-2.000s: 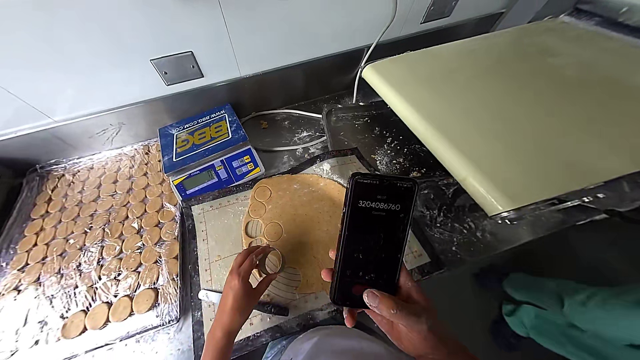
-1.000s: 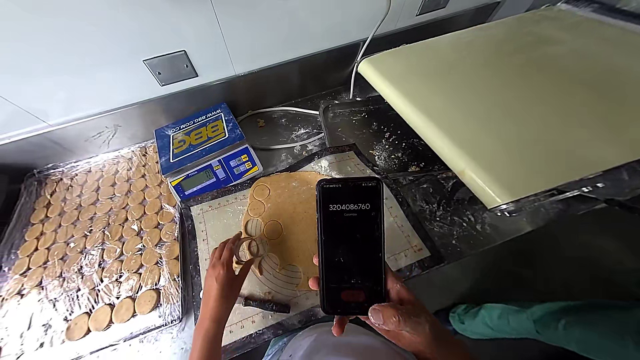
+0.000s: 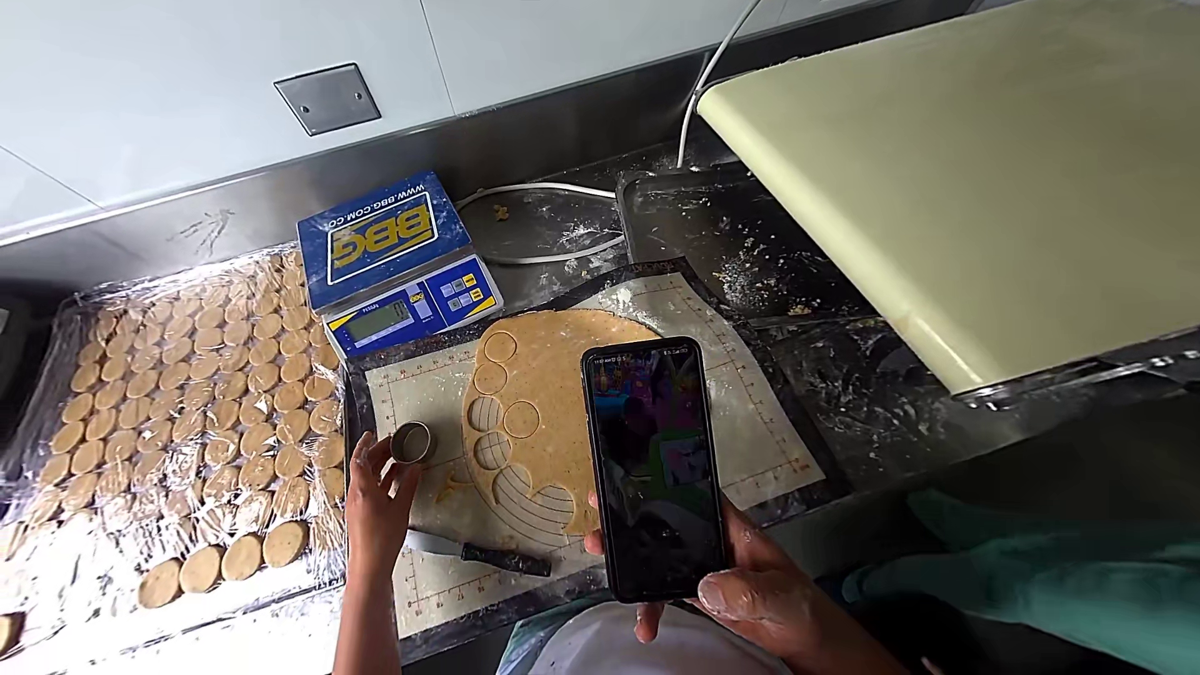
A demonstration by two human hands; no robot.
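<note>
My left hand grips a round metal cutter above the left part of a marked baking mat. A rolled sheet of tan dough lies on the mat, with round cut outlines and several round openings along its left side. My right hand holds a black smartphone upright over the dough's right part, hiding it. Dough scraps rest below the cutter. Near the mat's front edge lies a knife or spatula with a black handle. Its blade points left.
At left, a plastic-covered tray holds many dough rounds. A blue digital scale stands behind the mat, beside a white cable. A dark floured tray and a pale belt-like surface lie to the right. Teal fabric shows lower right.
My left hand has moved left with the cutter, off the dough, where it was two seconds ago. The phone's screen has changed from a call display to a dark picture.
</note>
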